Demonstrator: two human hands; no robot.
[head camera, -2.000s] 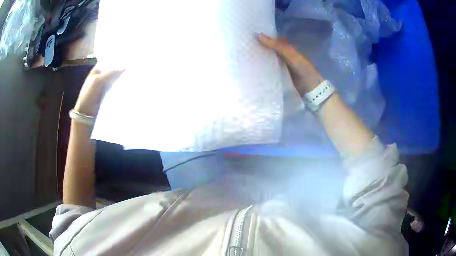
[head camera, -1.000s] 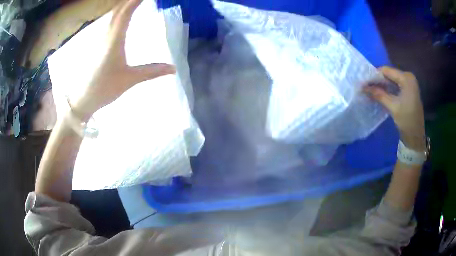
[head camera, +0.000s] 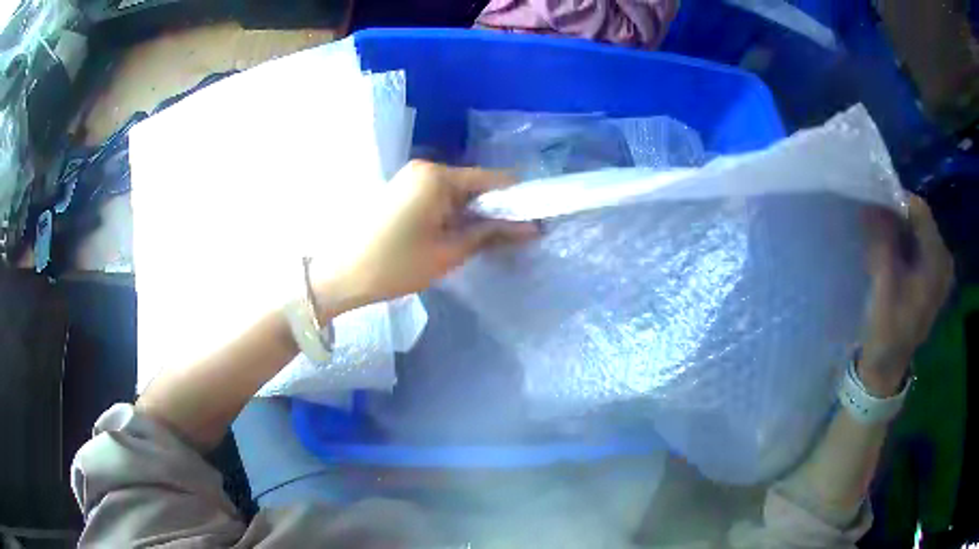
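A clear-whitish bubble bag (head camera: 655, 311) is stretched between my two hands over the blue tote (head camera: 558, 70). My left hand (head camera: 429, 231) pinches its left end between thumb and fingers. My right hand (head camera: 910, 281) grips its right end; the fingers there are partly hidden and blurred. The bag's top edge is raised and folded, and its dimpled sheet hangs below. A stack of bubble bags (head camera: 247, 204), bright white and overexposed, lies at the left over the tote's edge and the bench, partly behind my left forearm.
More loose bubble bags (head camera: 580, 134) lie inside the tote. Black cables (head camera: 81, 188) and crumpled clear plastic (head camera: 32, 64) are on the worn bench (head camera: 183, 80) at the far left. Pink fabric (head camera: 580, 16) shows beyond the tote's far rim.
My left hand has moved right, off the stack, and taken hold of the bag's left end. My right hand has moved slightly right and down, still holding the bag, which is now stretched wider.
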